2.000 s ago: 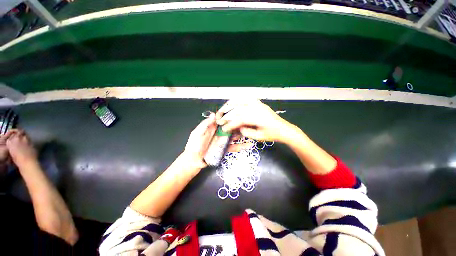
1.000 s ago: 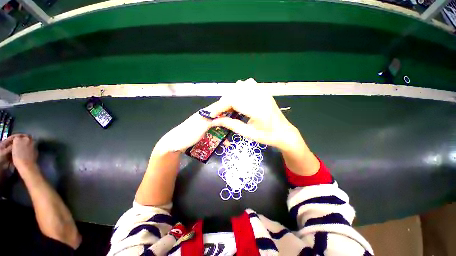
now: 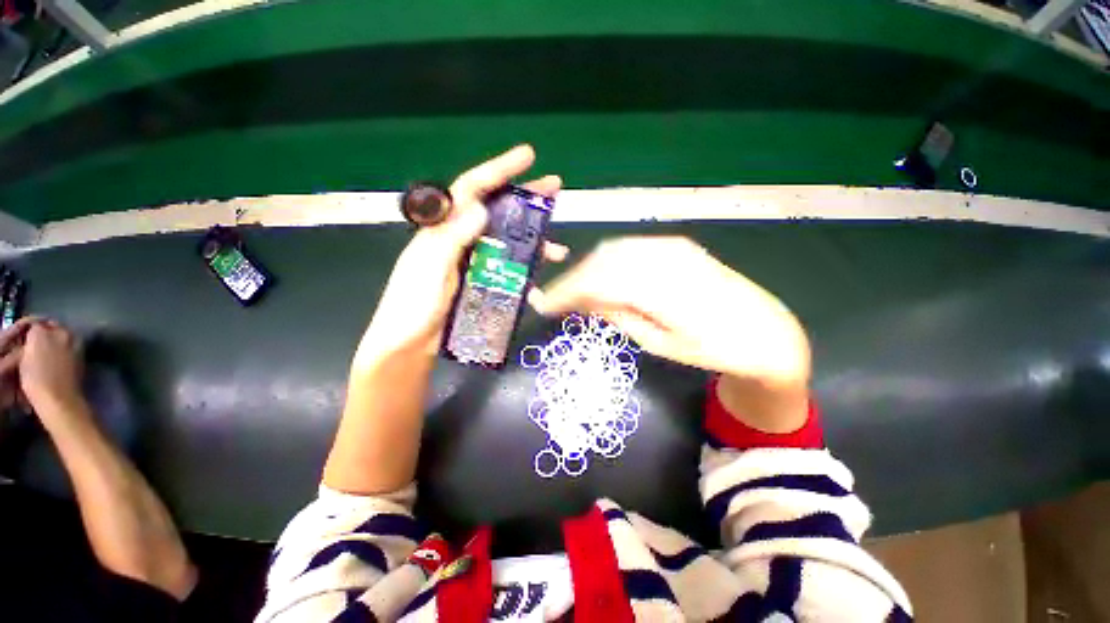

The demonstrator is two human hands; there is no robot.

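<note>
My left hand (image 3: pixel 453 250) holds an open black handset housing (image 3: pixel 499 286), upright and slightly tilted, with a green and pale patterned board facing up. A dark round speaker (image 3: pixel 426 203) hangs or rests beside my left fingers, outside the housing; a wire to it cannot be made out. My right hand (image 3: pixel 657 286) is just right of the housing, its fingertips near the housing's edge and above the rings; whether it holds anything is hidden. A pile of thin white rings (image 3: pixel 584 389) lies on the dark green bench mat below the hands.
Another housing (image 3: pixel 234 265) lies on the mat at left. On the green belt (image 3: pixel 730 152) beyond the pale strip (image 3: pixel 682 205) lie a dark unit (image 3: pixel 935 149) and a white ring (image 3: pixel 969 178) at right. Another person's hands (image 3: pixel 46 359) work at the far left.
My left hand has turned and raised the housing, so its face shows. The speaker now shows beside my left fingers. My right hand has moved off the housing to the right and down.
</note>
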